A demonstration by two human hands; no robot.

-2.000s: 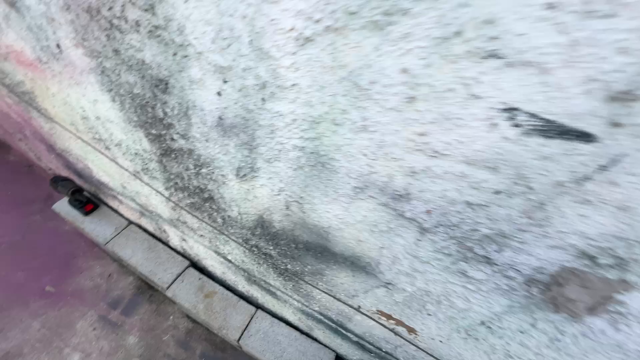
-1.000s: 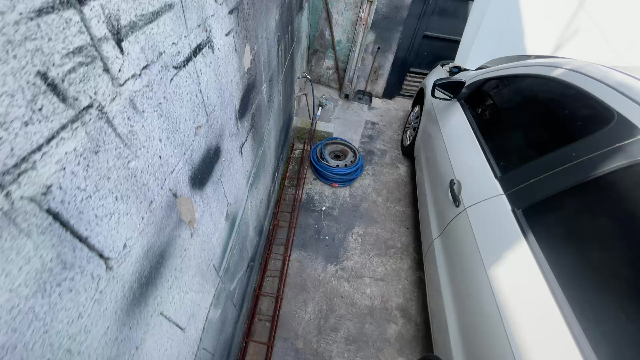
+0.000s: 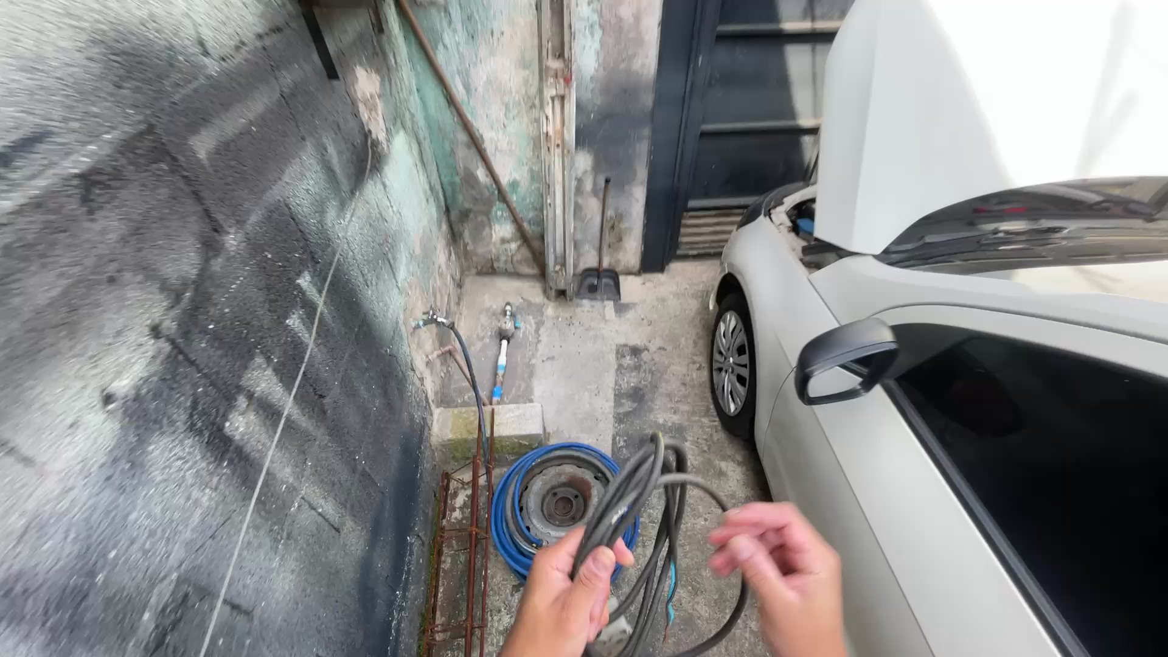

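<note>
A coiled dark grey cable [image 3: 630, 502] hangs in loops at the bottom middle. Around the bundled loops my left hand [image 3: 570, 589] is closed, thumb on top. To the right, my right hand [image 3: 780, 570] pinches a single strand of the same cable between thumb and fingers. A thin blue wire shows low among the loops. Just beyond the left hand, a coiled blue hose [image 3: 505, 493] lies on the ground around a steel wheel rim [image 3: 547, 488], partly covered by the cable.
A white car [image 3: 839, 484] with its hood raised stands at right, its side mirror [image 3: 847, 360] jutting out. Along the left wall [image 3: 274, 365] lies a rusty rebar frame [image 3: 473, 566]. Beyond are a concrete block [image 3: 520, 422], a tap [image 3: 433, 318] and a dustpan [image 3: 599, 285].
Both hands and the grey cable have come into view. The view has swung from the wall to the passage and moved closer to the hose coil.
</note>
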